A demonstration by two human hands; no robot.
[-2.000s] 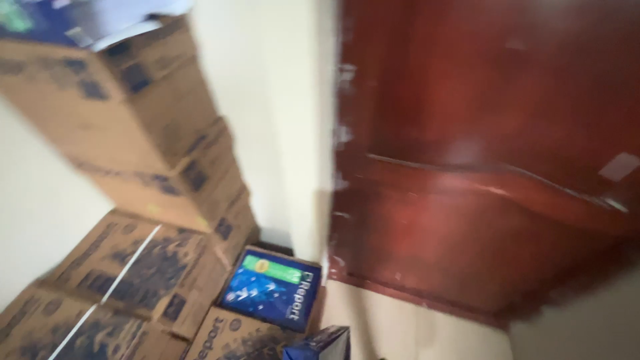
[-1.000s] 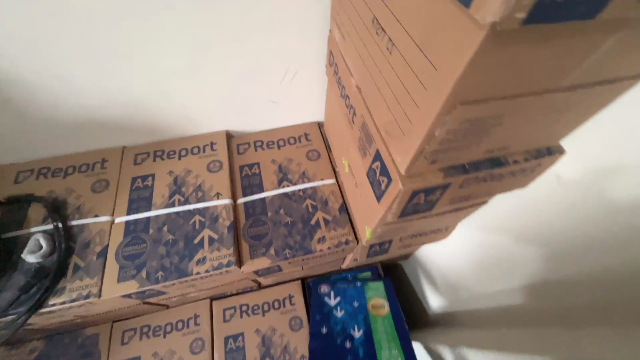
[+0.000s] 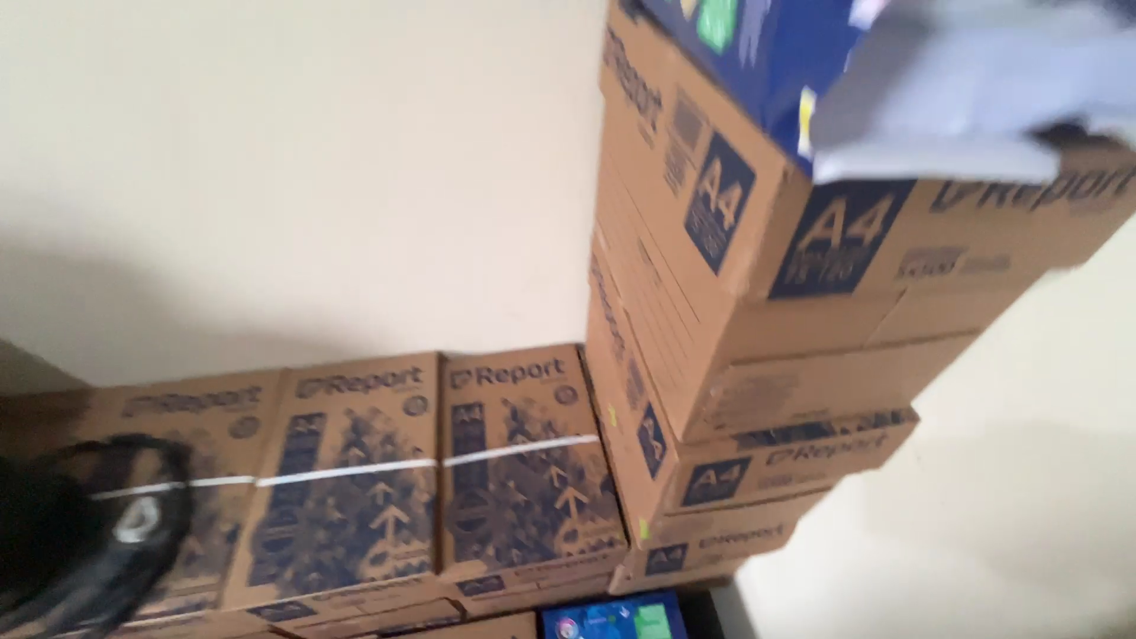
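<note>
Neither of my hands shows in the head view. A tall stack of brown cardboard A4 paper boxes [image 3: 825, 319] rises at the right, against the wall. On its top lies a blue paper pack [image 3: 754, 53] with a crumpled pale sheet [image 3: 941, 98] over it. Left of the stack, several cardboard boxes [image 3: 355, 524] stand side by side, with white straps across their tops. Another blue pack [image 3: 612, 619] is cut off at the bottom edge.
A blurred black coil of cable [image 3: 164, 532] lies over the boxes at the far left. A pale wall [image 3: 311, 177] runs behind the boxes, and more wall [image 3: 994, 532] shows at the right.
The view has swung from the reddish door to the boxes along the wall, then up towards the top of the tall stack.
</note>
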